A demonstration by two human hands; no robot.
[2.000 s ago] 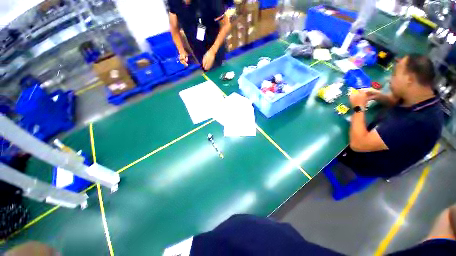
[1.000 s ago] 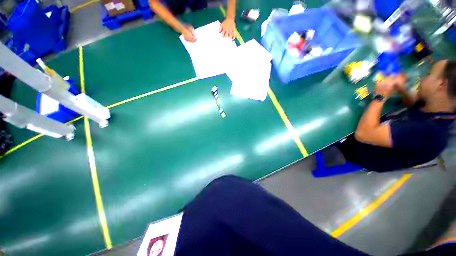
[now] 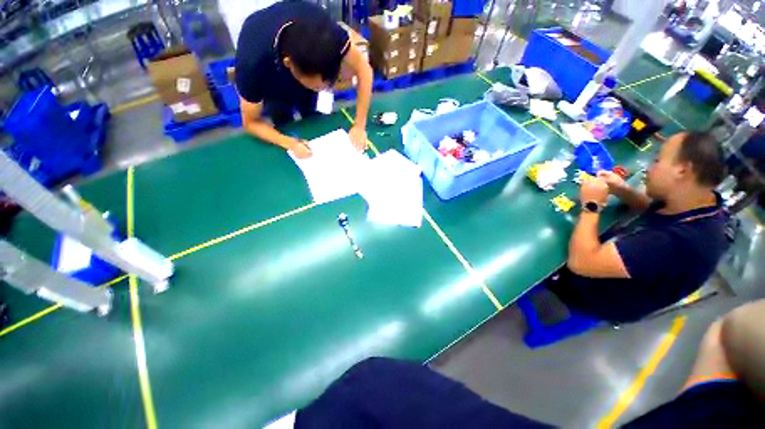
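Observation:
Two white paper sheets lie overlapping on the green bench, the left sheet (image 3: 331, 172) under a co-worker's hands and the right sheet (image 3: 396, 191) beside it. The co-worker leans over the left sheet; a thin dark item, maybe a pen, shows at the hand (image 3: 300, 148). A slim dark-and-white pen-like item (image 3: 351, 235) lies alone nearer me. My left hand is not in view. At the lower right edge a bare arm and dark sleeve (image 3: 700, 387) show, probably my right arm, but its hand is out of the picture.
A light-blue bin (image 3: 470, 172) with red and white parts stands right of the sheets. A seated person (image 3: 642, 243) handles small parts by yellow pieces (image 3: 563, 203). White metal arms (image 3: 92, 226) reach over the left bench end. Yellow tape lines (image 3: 463, 261) cross the bench.
The co-worker has bent down over the left sheet with both hands on it. The view tilted down, then back up. The pen-like item stays on the bench.

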